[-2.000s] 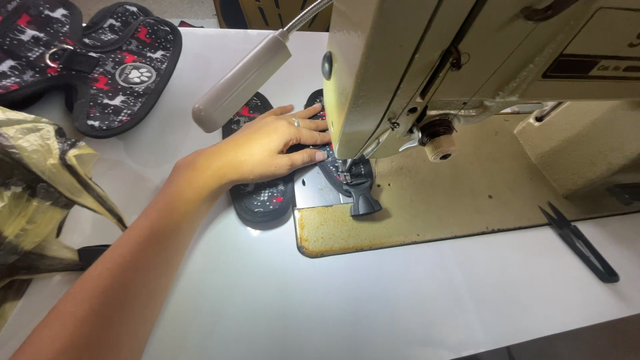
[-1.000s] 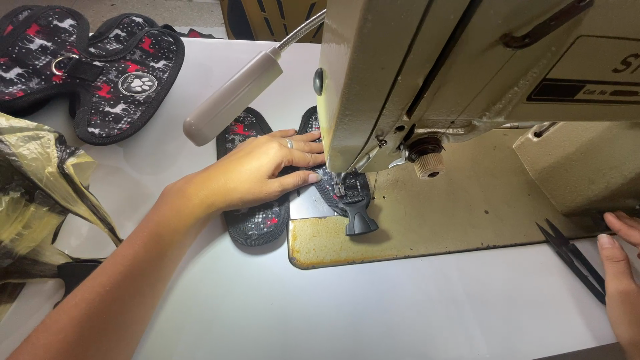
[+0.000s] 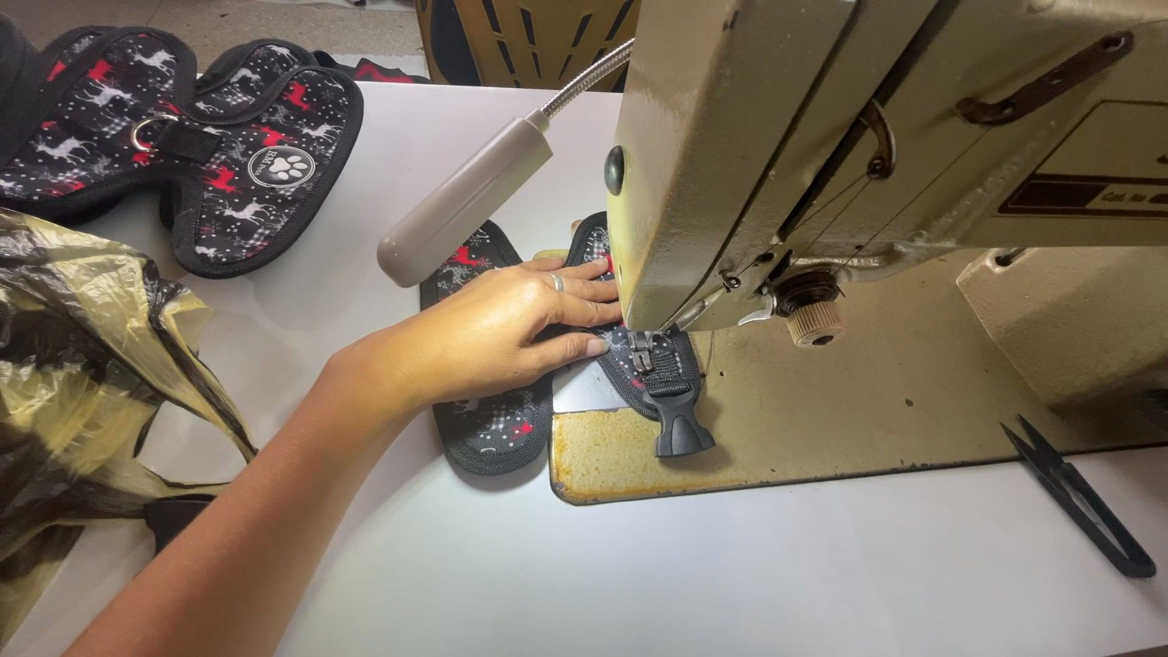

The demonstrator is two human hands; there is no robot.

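My left hand (image 3: pixel 511 328) lies flat, fingers spread a little, on a black padded pet harness piece (image 3: pixel 497 433) printed with red and white deer. Its fingertips reach the part of the harness beside the needle area. The sewing machine's presser foot (image 3: pixel 641 351) rests on that part, by the strap end that carries a black plastic buckle (image 3: pixel 681 429). The buckle lies over the metal machine bed (image 3: pixel 776 411). My right hand is out of view. Thread snips (image 3: pixel 1081 497) lie at the right, across the bed's front edge.
The sewing machine head (image 3: pixel 730 164) overhangs the work. A grey lamp (image 3: pixel 470 196) on a flexible neck hangs just above my left hand. Another deer-print harness (image 3: pixel 210 196) lies at the upper left. Below it is a crumpled yellow and black plastic bag (image 3: pixel 82 365).
My right hand, at the right edge by the snips one second ago, has left the view. The snips lie there still. My left hand stays on the harness piece.
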